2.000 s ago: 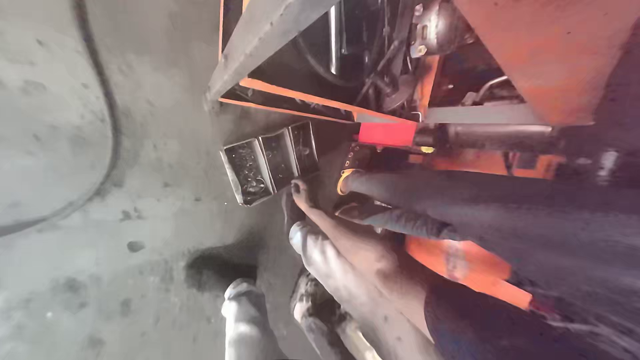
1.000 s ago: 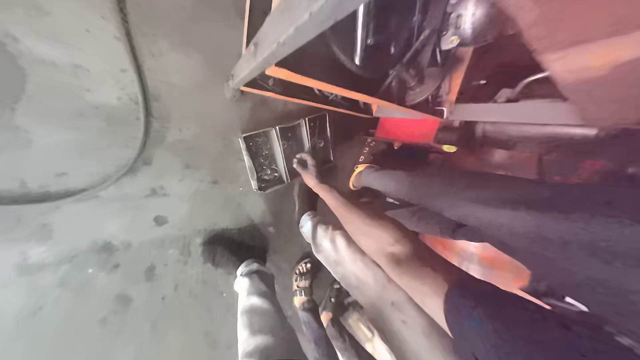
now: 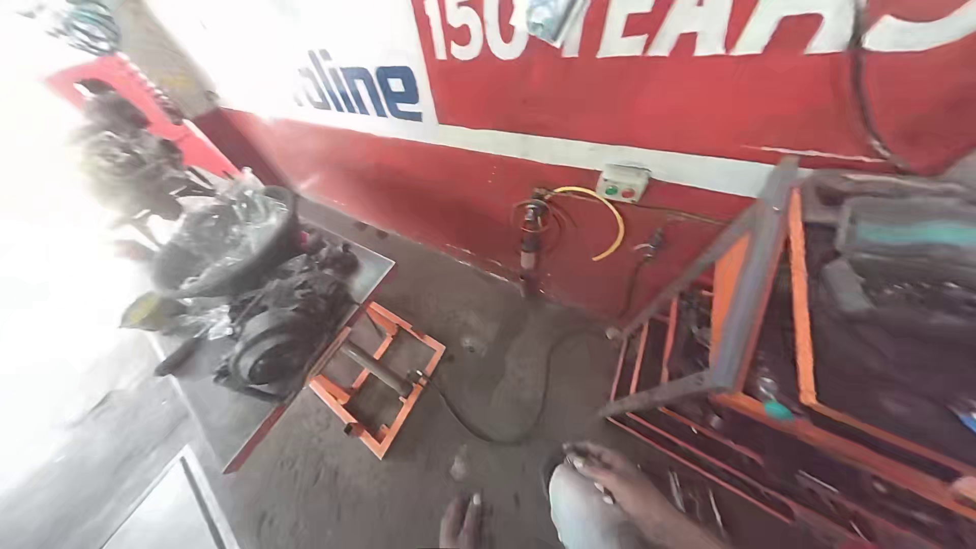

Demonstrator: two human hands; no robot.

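Note:
My right hand reaches in from the lower right, with its fingers curled over the pale trousered knee. Small dark and bright spots show at its fingers, but blur hides whether it holds a small part. At the bottom edge, to the left of the knee, the fingers of my left hand point up over the floor; its palm is out of view and no object shows at the fingertips. Right of my right hand stands an orange and grey metal frame with tools and parts inside.
Greasy machine parts and a black basin with clear plastic crowd a metal-topped table on an orange base. A black hose curves over the floor. A switch box and yellow hose are on the red wall.
The view has swung up to the wall and table. The compartmented metal tray beside my outstretched hand is no longer in sight. That hand is now at the knee, and another hand's fingers show.

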